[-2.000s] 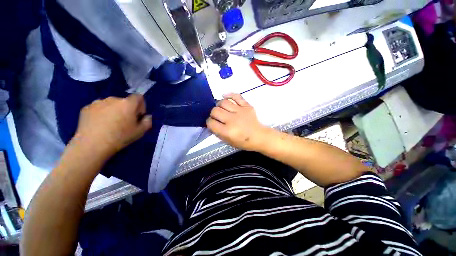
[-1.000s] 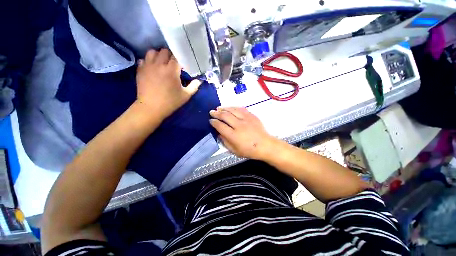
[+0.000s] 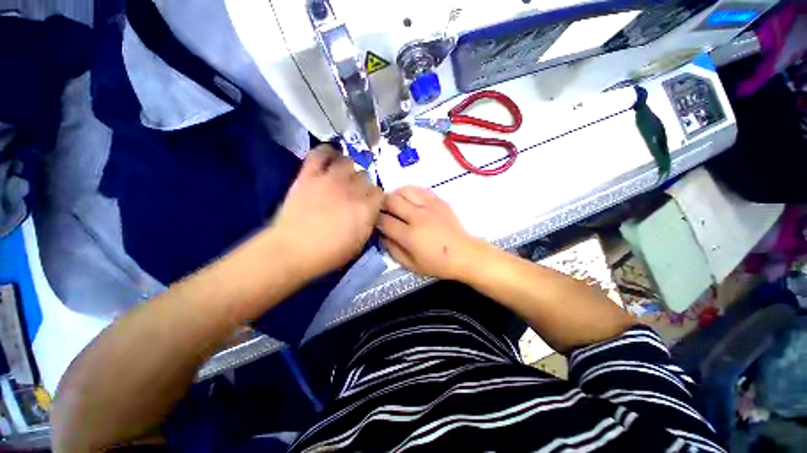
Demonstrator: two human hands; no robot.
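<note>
The navy garment panel (image 3: 199, 195) lies on the white table left of the needle, with a paler grey-blue side showing at its top and lower edge. My left hand (image 3: 329, 211) is on the cloth just below the needle area (image 3: 365, 159), fingers bent and fingertips close to my right hand. My right hand (image 3: 419, 228) holds the cloth's right edge between bent fingers. The fingertips and the pinched edge are mostly hidden by the hands. The sewing machine (image 3: 288, 62) stands over the cloth's upper edge.
Red-handled scissors (image 3: 482, 133) lie right of the needle. A dark green cloth tie (image 3: 652, 133) lies further right. A ruler strip (image 3: 566, 210) runs along the front edge. The machine's control panel (image 3: 522, 53) is at the top. Pale cloth (image 3: 721, 221) hangs at the right.
My left hand first moved up beside the needle, then down and right to meet my right hand. My right hand has stayed at the cloth's edge. The camera view has shifted slightly.
</note>
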